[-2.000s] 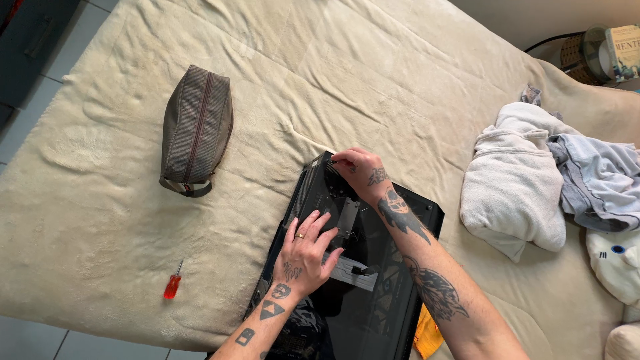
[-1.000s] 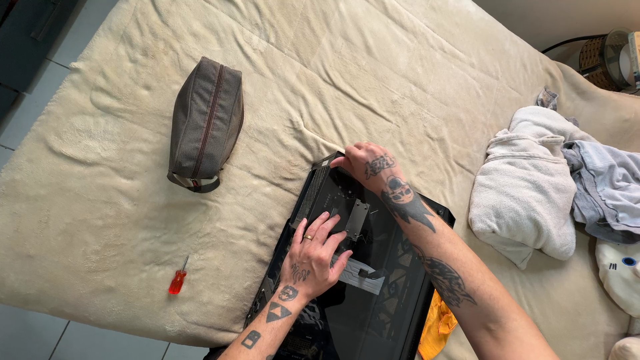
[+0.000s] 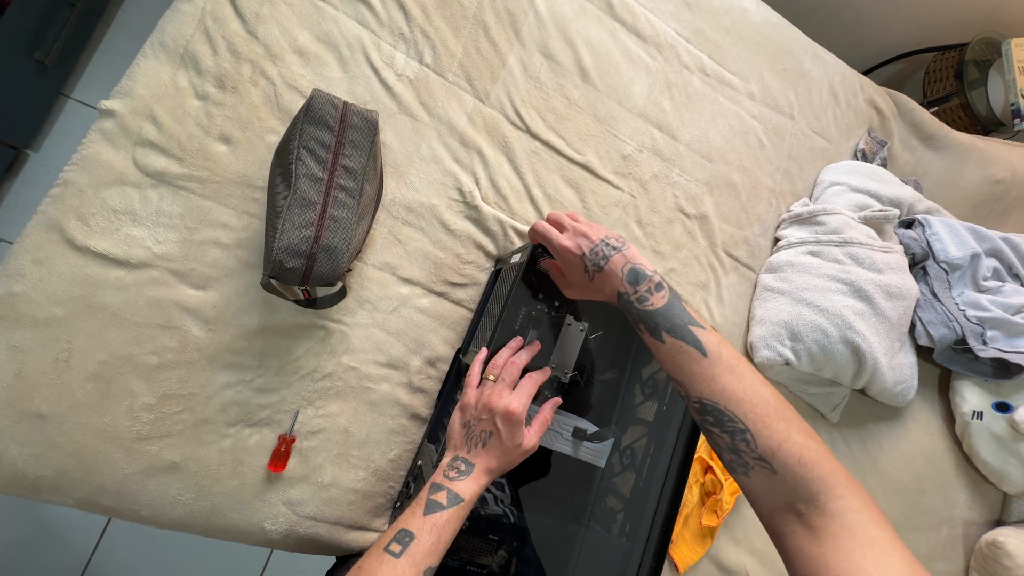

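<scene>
A black computer case [image 3: 640, 488] with a dark see-through side panel lies on the bed; a metal bracket and other parts show through the panel. My left hand [image 3: 504, 400] rests on the panel with its fingers spread, holding nothing. At the case's far edge is my right hand [image 3: 572, 248], its fingers curled over the corner; what lies under the fingertips is hidden. To the left, a small screwdriver with a red handle [image 3: 281, 453] lies on the blanket.
A grey zippered pouch [image 3: 324, 192] stands left of the case on the beige blanket [image 3: 448, 96]. An orange cloth [image 3: 704, 504] lies against the case's right side. Farther right are a folded white towel [image 3: 832, 304], grey clothing [image 3: 972, 288] and a plush toy [image 3: 988, 424].
Both hands keep nearly the same places on the case, the left on the panel and the right at the far corner. The view has shifted slightly.
</scene>
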